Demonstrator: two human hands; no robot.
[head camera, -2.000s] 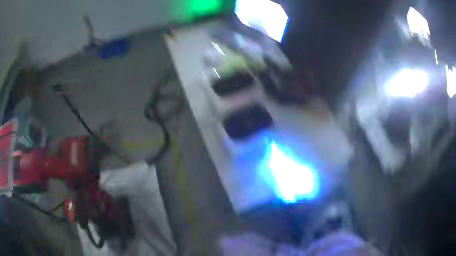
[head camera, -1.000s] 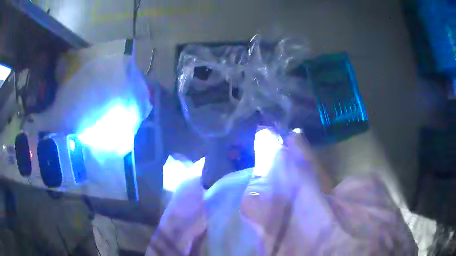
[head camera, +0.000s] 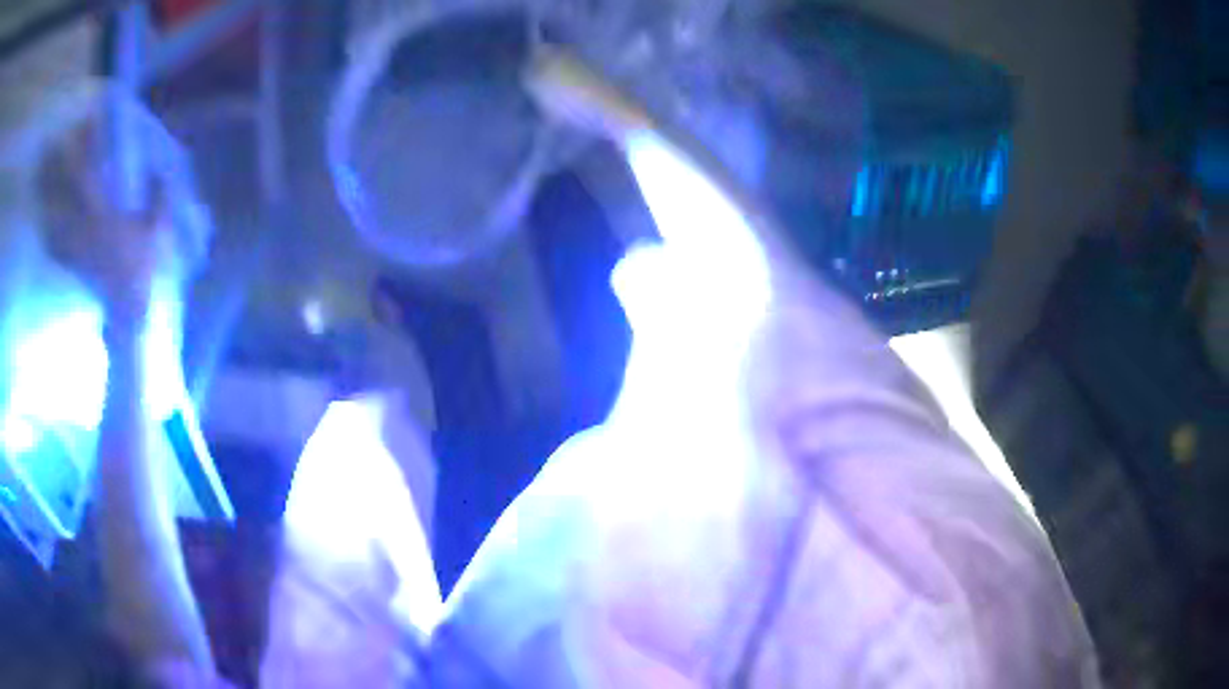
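A clear plastic bag (head camera: 353, 182) with a rounded open rim shows at the top centre, blurred. My right hand (head camera: 580, 88) reaches to the right side of this rim; whether its fingers grip the film is not clear. My left hand (head camera: 115, 229) is raised at the left beside a blurred, shiny, bluish shape. Its fingers are too blurred to tell what they hold. Very bright blue-white glare (head camera: 54, 370) lies just below it and hides the details there.
A green-teal crate (head camera: 930, 202) stands at the upper right, with film at its left. The pale coat (head camera: 890, 498) fills the lower middle. Dark shapes stand at the right edge. Bright glare covers the coat and right forearm.
The view has come closer to the bag and crate, and the table units have left it. My right arm now reaches up to the bag. My left hand has appeared at the left.
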